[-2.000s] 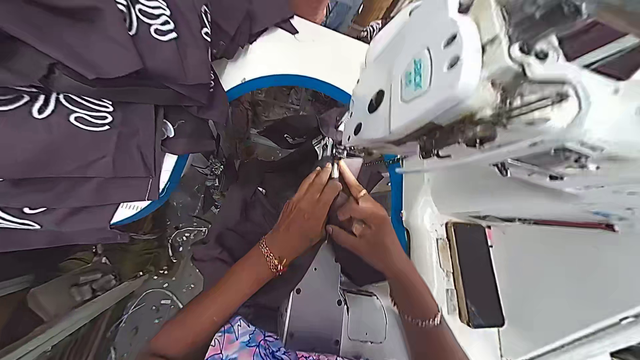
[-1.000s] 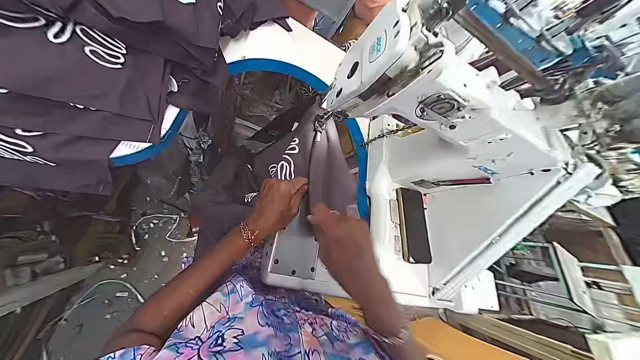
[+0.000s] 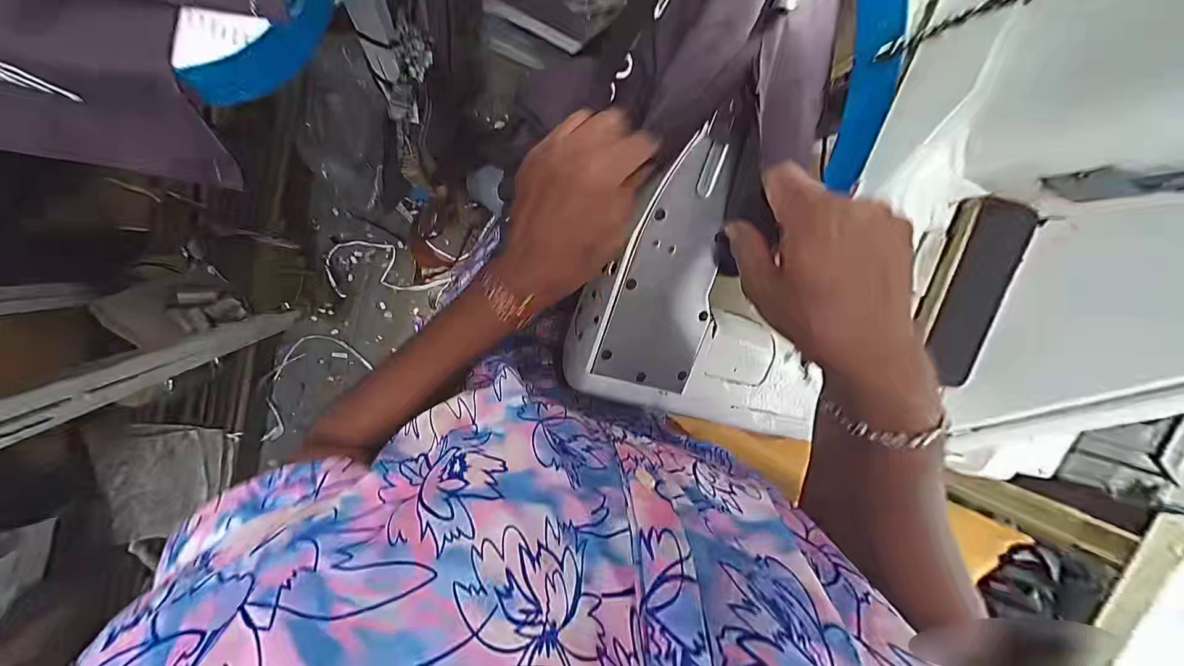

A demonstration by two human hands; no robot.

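Note:
A dark purple garment piece [image 3: 708, 65] with white stitched motifs hangs down from the top edge of the view. My left hand [image 3: 583, 190] is closed on its left part, fingers curled. My right hand [image 3: 828, 250] pinches the lower end of its right part between the fingers, the thumb standing apart lower down. Between the hands shows the grey metal plate [image 3: 657, 268] of the sewing machine's bed, with several screws or holes. The machine's head and needle are out of view.
A dark phone-like slab [image 3: 985, 291] lies on the white machine table [image 3: 1091, 305] at right. A blue-edged rim [image 3: 869, 92] runs beside the cloth. More dark garments [image 3: 102, 102] hang at upper left. Scraps and white threads litter the floor [image 3: 370, 305].
The view has tilted down strongly, and the machine head has left it. My hands, together by the needle two seconds ago, are now farther apart with the cloth stretched from them.

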